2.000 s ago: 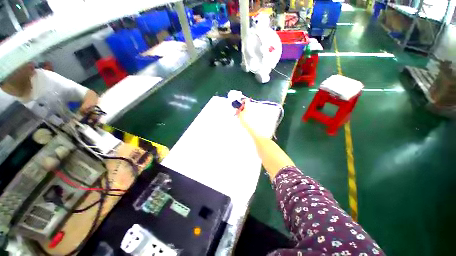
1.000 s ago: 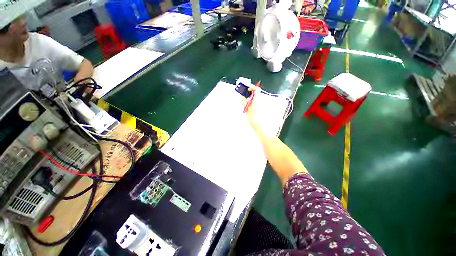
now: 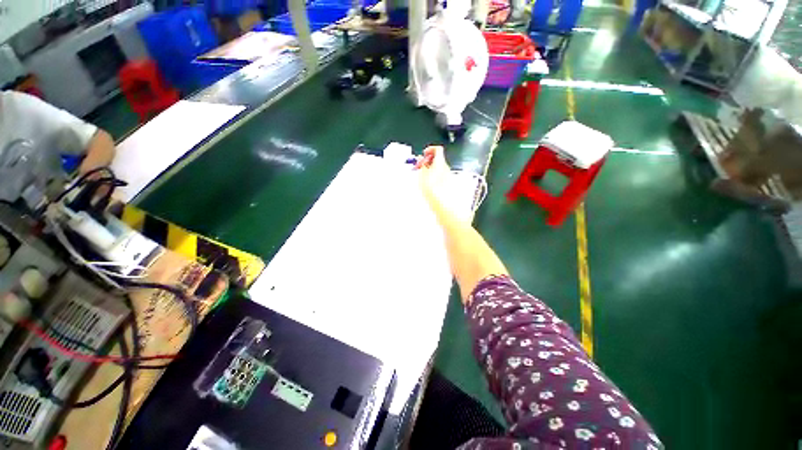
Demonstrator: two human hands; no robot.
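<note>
My right arm reaches forward over the white sheet [image 3: 360, 255]. My right hand [image 3: 433, 167] is small and far off, near the sheet's far end. Its fingers are closed on a red pen-shaped tool [image 3: 426, 160], mostly hidden by the hand. A white charger [image 3: 397, 152] lies just left of the fingertips, with a white cable at the sheet's right edge. The black test panel [image 3: 290, 347] in front of me holds a green circuit board [image 3: 239, 380], an orange button [image 3: 330, 439] and part of a white socket [image 3: 211, 438]. My left hand is out of the picture.
A white fan [image 3: 450, 66] stands beyond my hand on the green tabletop [image 3: 237, 189]. Instruments [image 3: 66, 352] with black and red leads stand at left. A person's arm [image 3: 97, 154] is at far left. A red stool [image 3: 563, 171] stands on the floor at right.
The view has shifted, so the panel and instruments sit lower and further left. The black piece seen beside the charger and my fingers earlier no longer shows there. My right arm stays extended.
</note>
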